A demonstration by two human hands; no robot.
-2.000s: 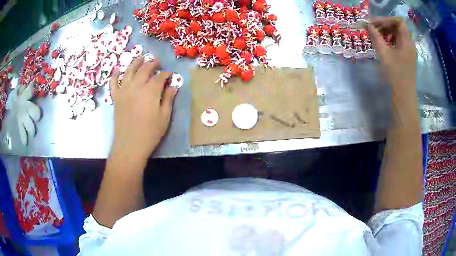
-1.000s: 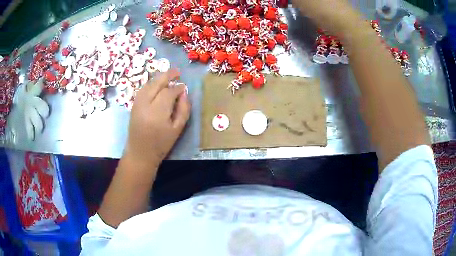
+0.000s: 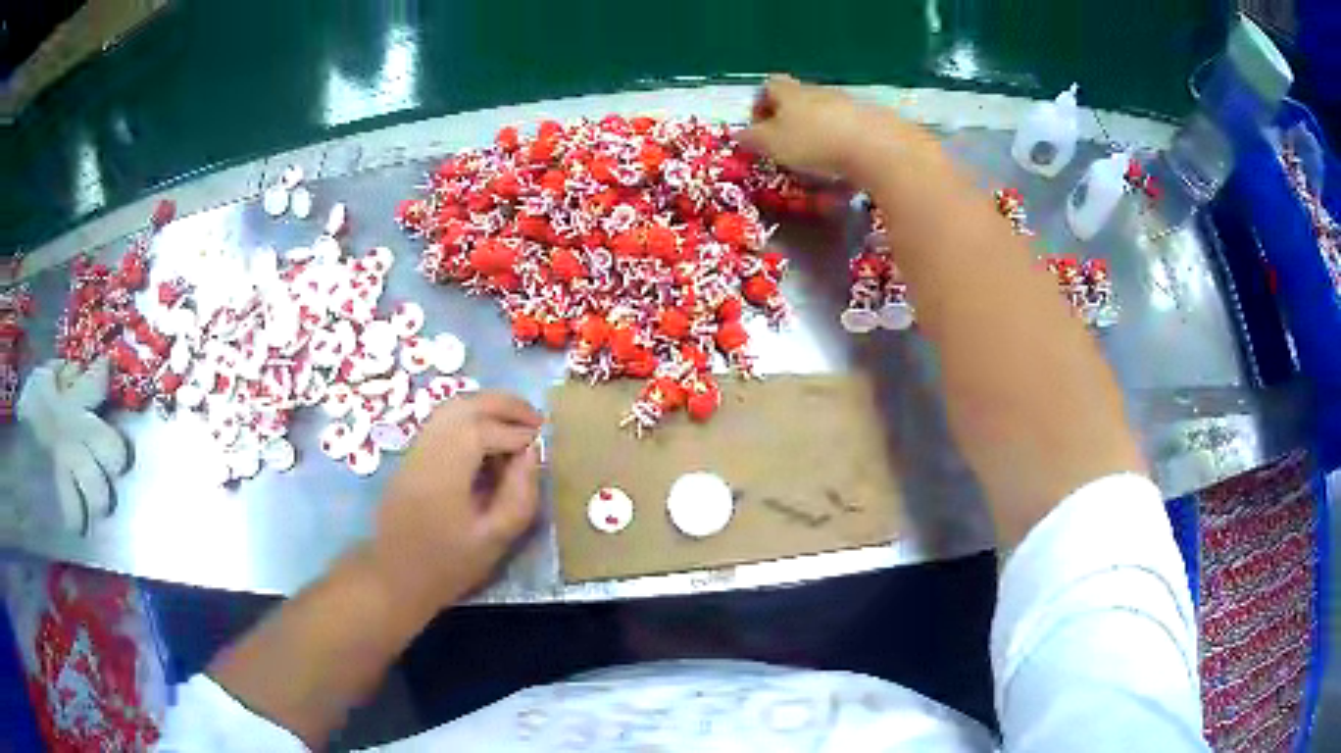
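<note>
My left hand is left of the cardboard mat, pinching a round base seen nearly edge-on. My right hand reaches to the far right edge of the heap of figurine bodies; its fingertips are partly hidden, so its hold cannot be told. On the mat lie one base with two red spots and a larger plain white disc. The loose pile of bases lies left of centre.
Assembled figurines stand right, partly behind my right arm. Two white bottles, one upright and one tilted, are at far right near a clear container. A white glove and red-headed parts lie left. A green surface runs beyond.
The view has tilted up, showing more of the green surface. My right hand has moved from the figurine rows to the heap's far right edge. My left hand has drawn away from the base pile.
</note>
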